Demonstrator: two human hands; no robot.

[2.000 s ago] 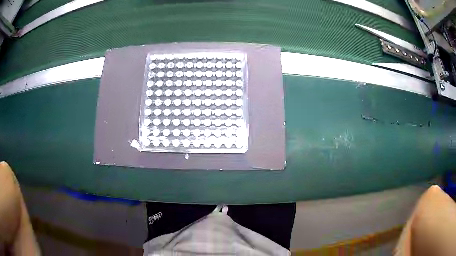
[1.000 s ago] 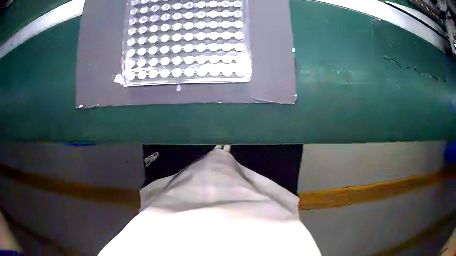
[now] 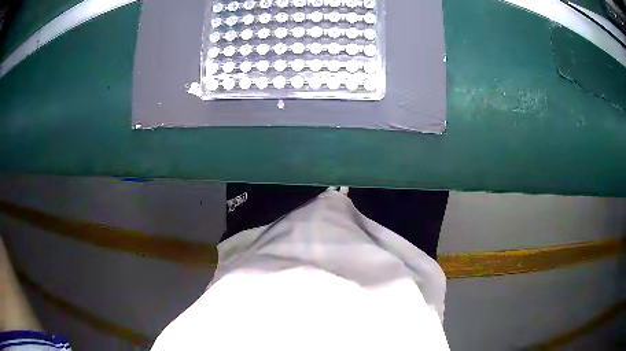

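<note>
A clear square blister tray (image 3: 296,58) with close rows of whitish round pieces lies on a flat grey work mat (image 3: 168,82); the picture's top edge cuts off both. A small white bit sits beside the tray's near left corner and another just below its near edge. Neither of my hands is in view. Part of my left forearm, with a blue-and-white cuff, shows at the lower left edge. Nothing touches the tray.
The mat lies on a green bench (image 3: 508,147) with a dark crack-like line at the right. A white lane strip (image 3: 65,24) curves along the top. My light garment, dark clothing, and grey floor with yellow lines (image 3: 522,262) show below the bench edge.
The view has tipped down, so the tray and mat stand higher and are partly cut off. The right arm has left the picture. The left forearm now shows with its cuff.
</note>
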